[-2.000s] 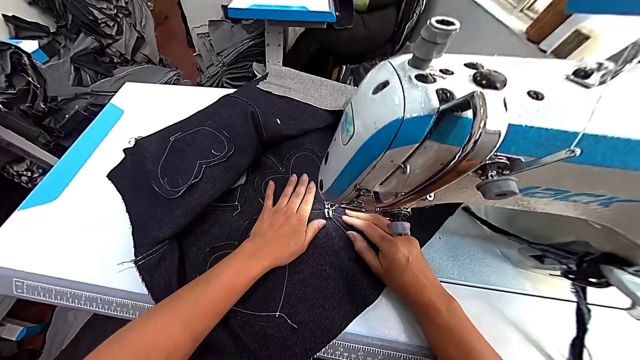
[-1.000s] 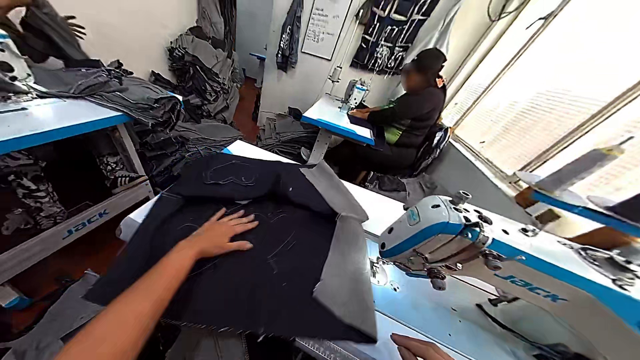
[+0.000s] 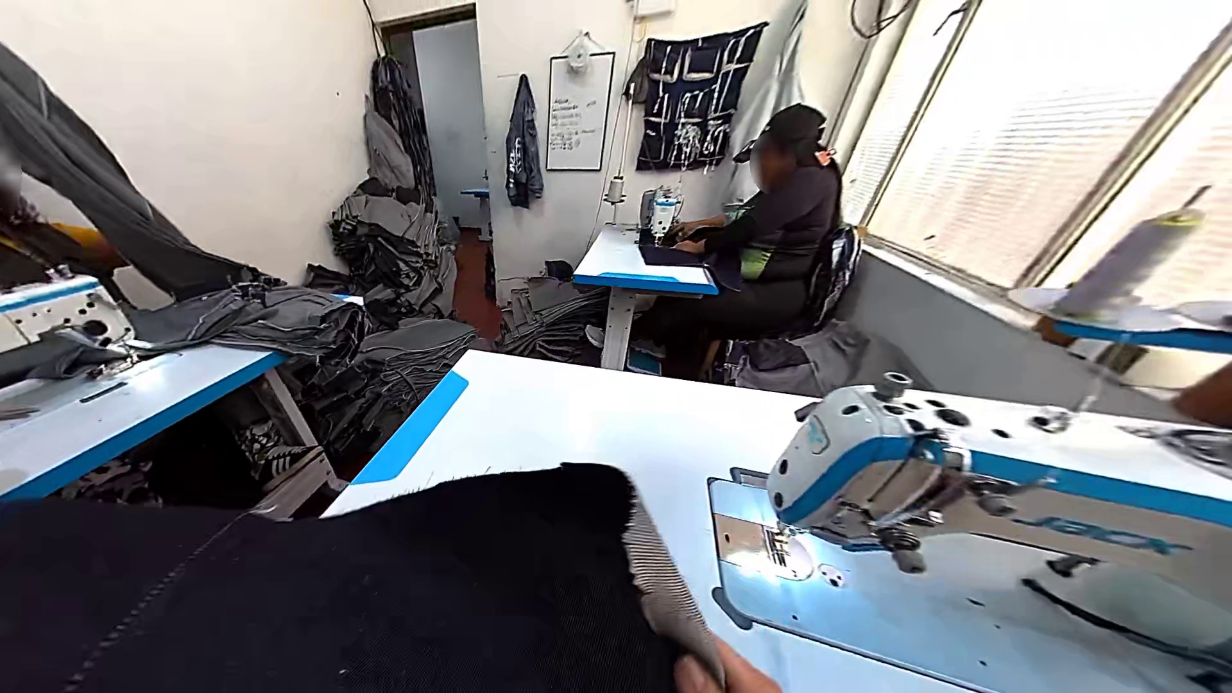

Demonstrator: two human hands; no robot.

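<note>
A piece of dark denim (image 3: 385,587) with a stitched seam fills the lower left, lifted in front of the table. Its right edge folds over and shows a grey underside. My right hand (image 3: 727,669) pinches that edge at the bottom of the view, with only some fingers showing. My left hand is not in sight. To the right stands a Jack industrial sewing machine (image 3: 866,481), its lit needle plate (image 3: 770,553) uncovered by cloth.
A white table (image 3: 577,414) with a blue corner carries the machine. At left, another sewing table (image 3: 192,385) holds grey cloth. Behind, a co-worker (image 3: 789,212) sits at a third machine. Cloth piles (image 3: 395,366) cover the floor, and a thread cone (image 3: 1136,255) stands at right.
The dark denim has come away from the needle area and moved left, raised off the table. My right hand has taken hold of its edge; my left hand has left the view. The view has tilted up.
</note>
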